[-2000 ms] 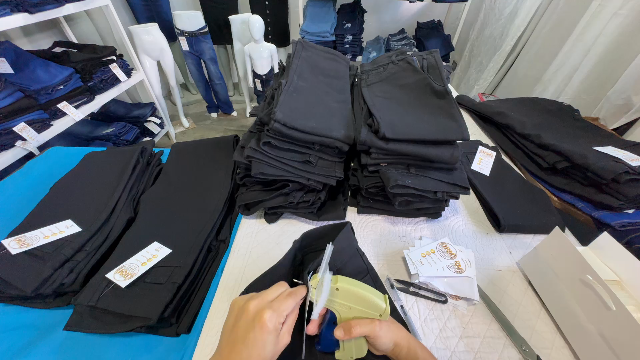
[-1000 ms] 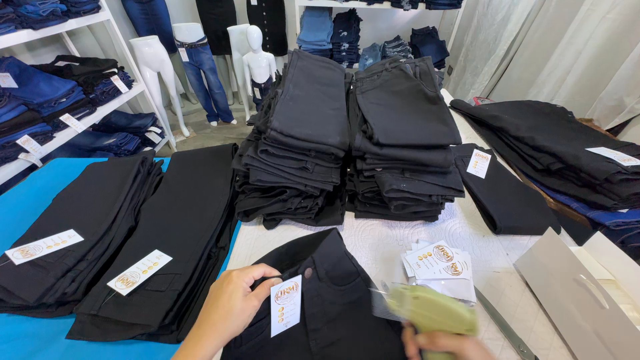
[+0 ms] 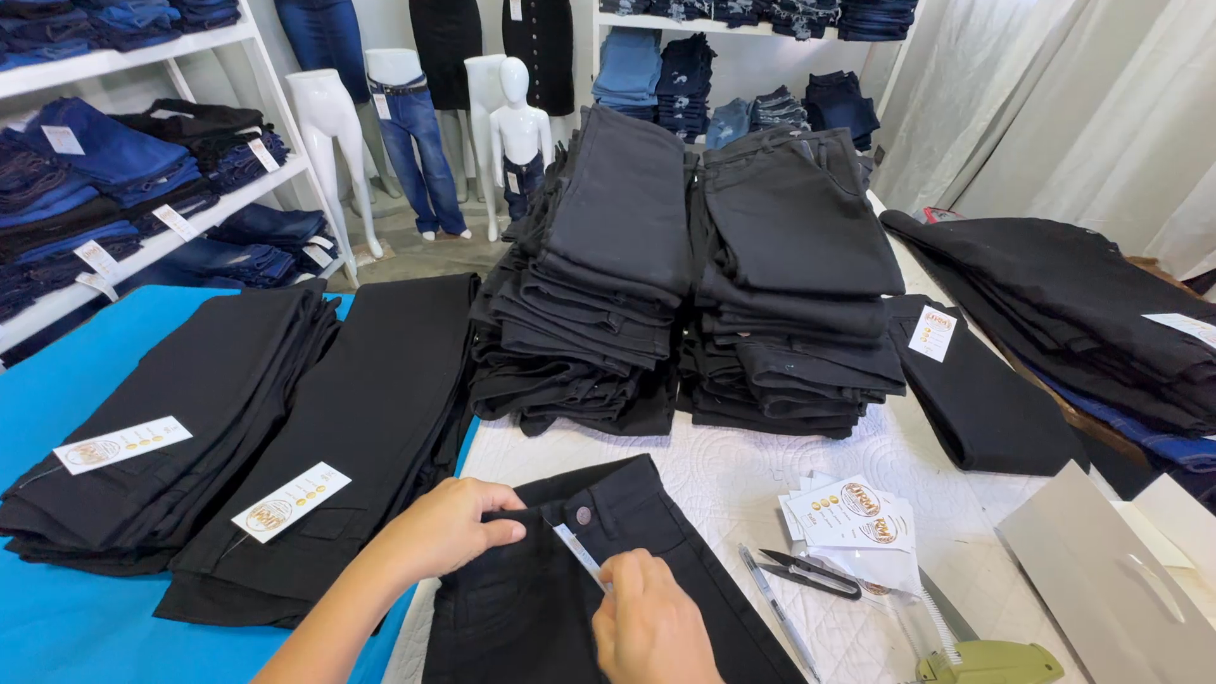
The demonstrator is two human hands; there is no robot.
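Note:
Black trousers (image 3: 532, 589) lie before me on the white quilted cloth, with a metal button at the waistband. My left hand (image 3: 456, 527) pinches the waistband left of the button. In my right hand (image 3: 651, 617), at the trousers' front, is the edge of a white hang tag (image 3: 578, 553), seen nearly edge-on below the button. The green tagging gun (image 3: 993, 663) lies at the lower right, partly cut off by the frame. Black thread snips (image 3: 812, 573) and a pen (image 3: 779, 608) lie beside a pile of printed hang tags (image 3: 850, 518).
Two tall stacks of folded black trousers (image 3: 617, 199) stand behind the work. Tagged black trousers (image 3: 323, 427) lie on the blue cloth (image 3: 57, 608) at left. More trousers (image 3: 1073, 304) and a pale box (image 3: 1102, 560) are at right. Shelves (image 3: 204, 223) and mannequins (image 3: 518, 123) stand beyond.
The tagging gun has left my right hand and lies at the lower right. My right hand has moved left onto the tag, while my left hand has let go of the tag and holds the waistband.

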